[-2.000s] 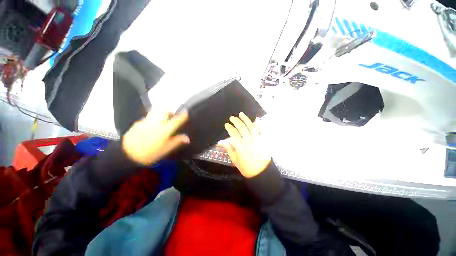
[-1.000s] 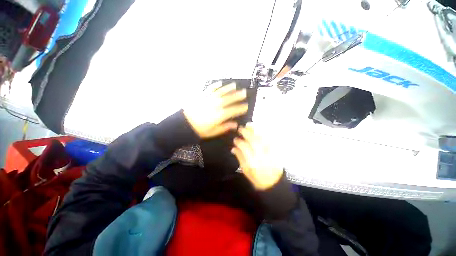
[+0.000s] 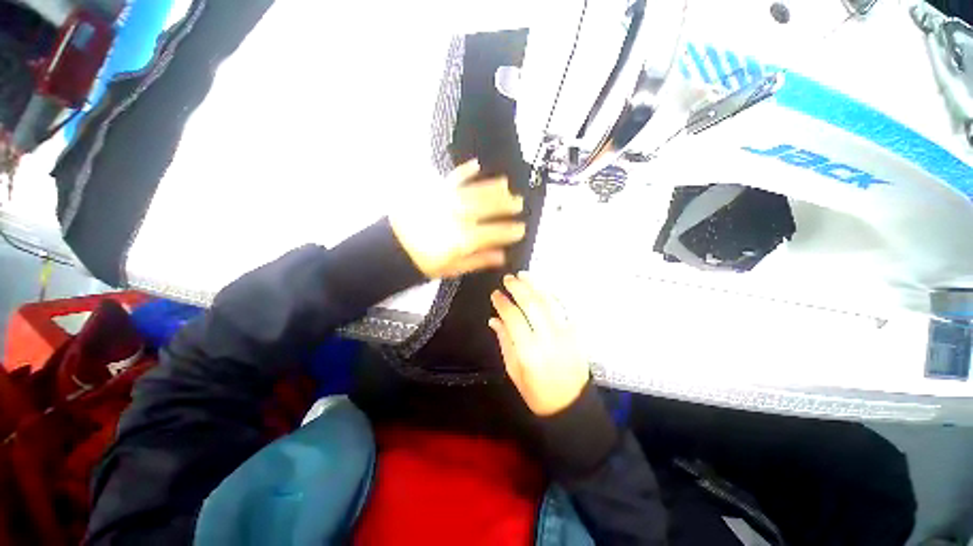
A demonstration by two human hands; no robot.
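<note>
A black fabric piece [image 3: 488, 139] runs lengthwise under the presser foot [image 3: 549, 162] of the white sewing machine [image 3: 736, 117]. Its far end lies beyond the foot and its near end hangs over the table's front edge. A grey-speckled overlocked edge [image 3: 441, 126] shows along its left side. My left hand [image 3: 459, 226] lies on the fabric just left of the needle area, fingers apart. My right hand [image 3: 539, 343] rests at the fabric's right edge, nearer the table front, fingers close together. Neither hand visibly grips it. The needle tip cannot be made out.
Another black piece [image 3: 139, 149] with an overlocked edge lies at the table's left. A dark many-sided patch [image 3: 731, 227] shows right of the needle. A red device [image 3: 77, 53] is upper left. A red container [image 3: 48, 331] and dark red cloth [image 3: 75, 411] are lower left.
The fabric now extends far beyond the foot, its overlocked edge showing on the left. Both hands moved from the folded piece toward the needle area, then stayed near it; the right hand shifted slightly.
</note>
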